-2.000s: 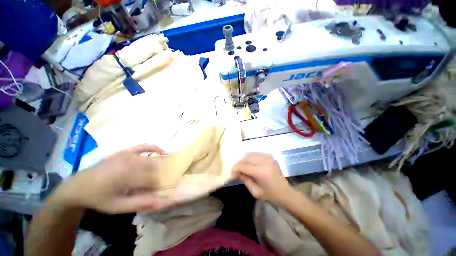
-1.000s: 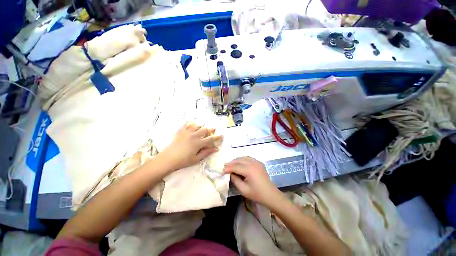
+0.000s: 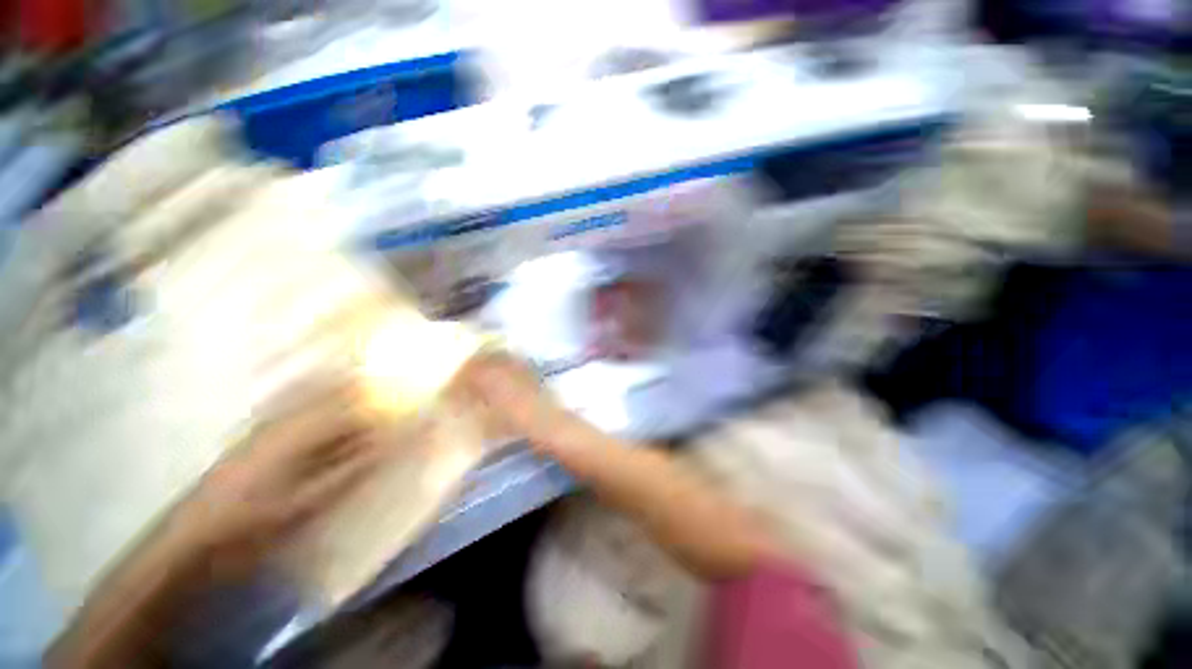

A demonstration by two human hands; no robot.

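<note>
The frame is strongly blurred. Cream cloth [image 3: 405, 503] lies at the table's front edge, below the needle area of the white sewing machine [image 3: 588, 163]. My left hand [image 3: 294, 451] is on the cloth, left of the needle area; its fingers are too blurred to tell a grip. My right hand [image 3: 503, 392] is at the cloth's right side, close to the needle area; its fingertips are blurred too. A yellow-white glow lights the cloth between the hands. The needle and presser foot cannot be made out.
A cream stack [image 3: 144, 327] with a dark-blue piece lies at the left. Blurred red-orange handles [image 3: 628, 314] and pale-lavender strips [image 3: 726, 373] are right of the needle area. Crumpled cream cloth [image 3: 824, 510] hangs below the table edge. Part of an arm shows at the far right.
The view has swung, so the machine and table sit further left and tilted. My right hand is nearer the needle area. The cloth corner below the table edge has shifted.
</note>
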